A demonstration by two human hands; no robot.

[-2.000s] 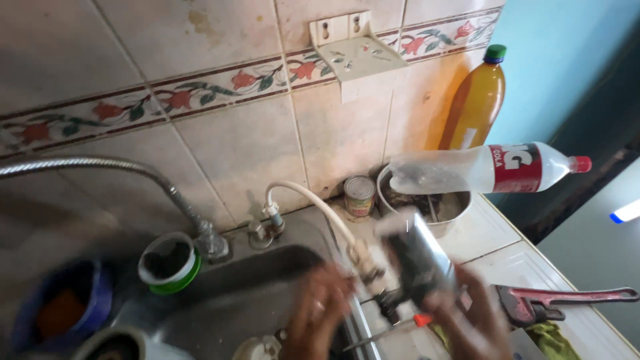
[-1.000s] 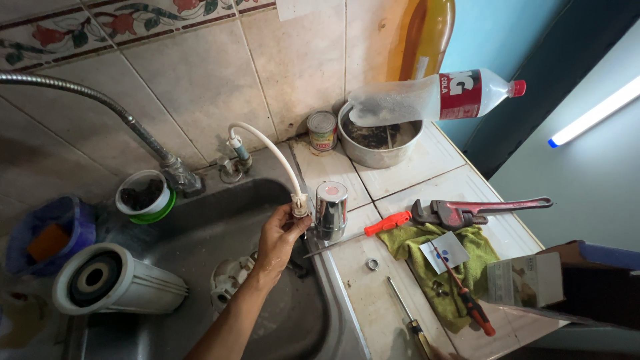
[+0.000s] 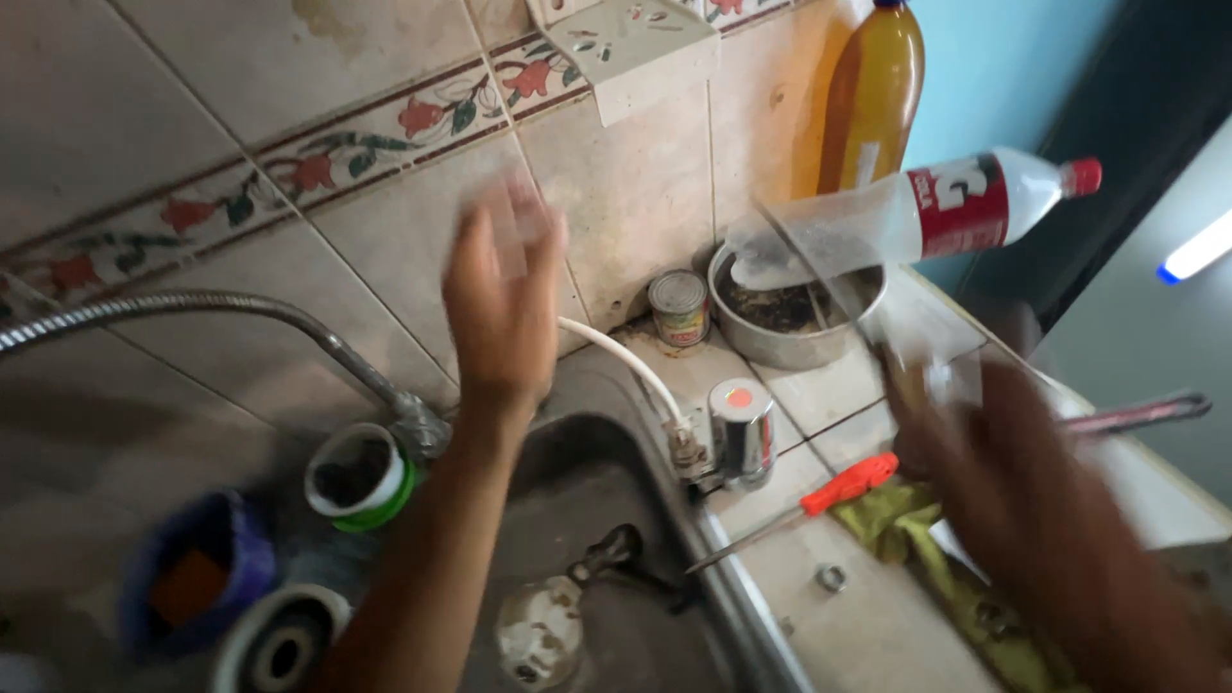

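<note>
My left hand (image 3: 505,298), blurred, is raised before the tiled wall; a pale streak shows between its fingers, and whether it holds anything cannot be told. At the right, my blurred right hand (image 3: 1020,462) grips a screwdriver (image 3: 828,279), its long shaft slanting up and left; something clear shows beside the handle. Between the hands, a white hose (image 3: 626,356) runs down to a metal fitting (image 3: 687,448) at the sink's edge, beside a chrome cylinder (image 3: 743,433). A red-handled screwdriver (image 3: 849,484) lies on the counter, its tip over the sink rim.
A metal sink (image 3: 616,481) holds a dirty whitish part (image 3: 541,630). Behind are a flexible metal spout (image 3: 221,303), a small can (image 3: 680,308), a round pan (image 3: 799,346) and a cola bottle (image 3: 962,202) over it. A ring (image 3: 830,577), green cloth (image 3: 895,525) and pipe wrench (image 3: 1145,414) lie rightward.
My left hand has left the hose's end fitting and risen toward the wall. My right hand has come into view with a screwdriver. The view has tilted up.
</note>
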